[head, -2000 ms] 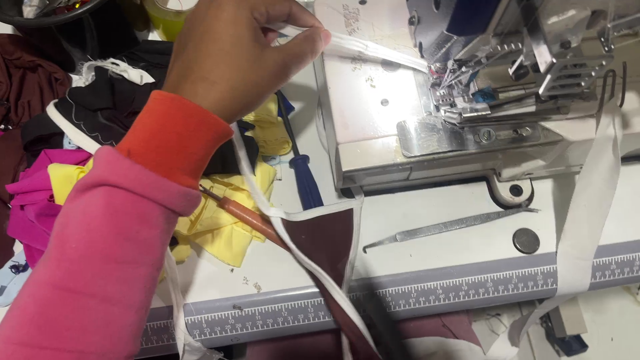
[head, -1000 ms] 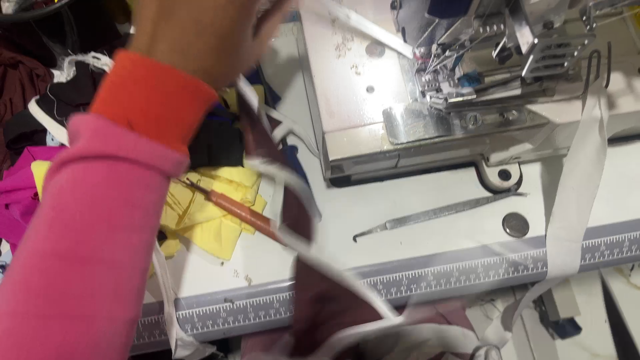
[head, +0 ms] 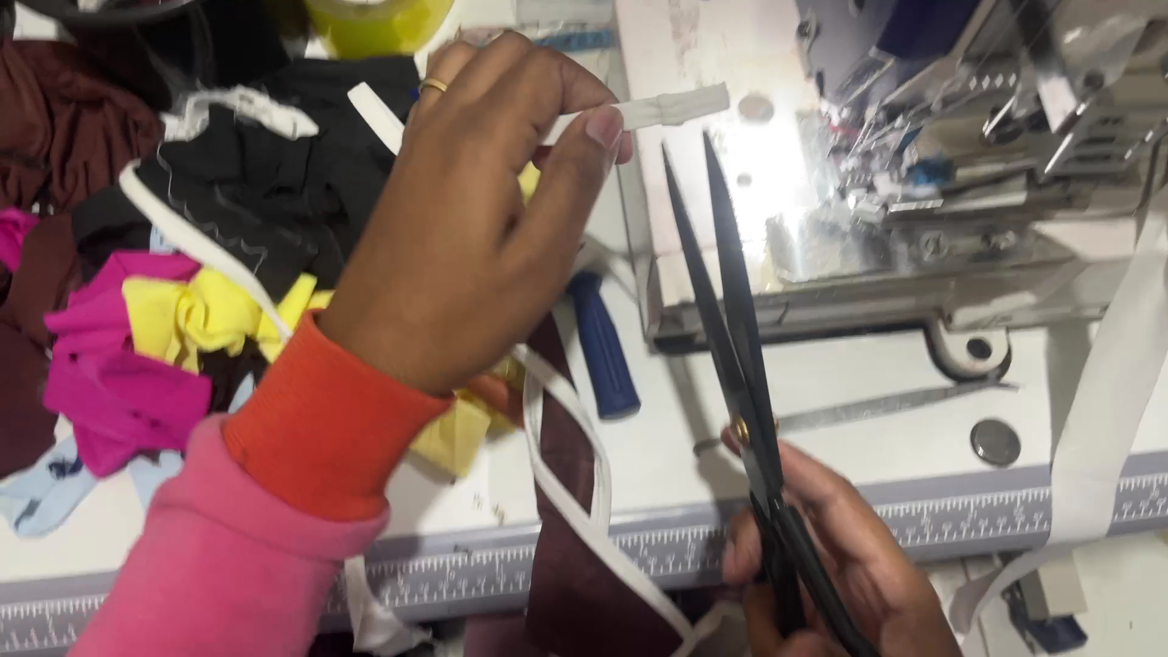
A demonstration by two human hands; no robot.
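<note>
My left hand (head: 493,201) pinches a white fabric binding strip (head: 675,106) between thumb and fingers, and the strip's end sticks out to the right over the sewing machine's bed. My right hand (head: 849,557), at the lower right, holds black-handled scissors (head: 744,365) with blades slightly apart, their tips just below the strip's free end. A dark maroon fabric piece edged with white binding (head: 570,547) hangs over the table's edge between my hands. The sewing machine (head: 712,255) stands at the upper right, its needle area blurred by glare.
A blue-handled tool (head: 604,351), metal tweezers (head: 876,409) and a round metal disc (head: 995,442) lie before the machine. Fabric scraps (head: 137,365) are heaped at left, below a yellow tape roll (head: 379,23). A measuring tape (head: 456,577) runs along the table edge; a wide white strip (head: 1109,392) hangs at right.
My right hand has come into view with the scissors. The strip in my left hand ran to the machine's needle area two seconds ago; its end is now free of it.
</note>
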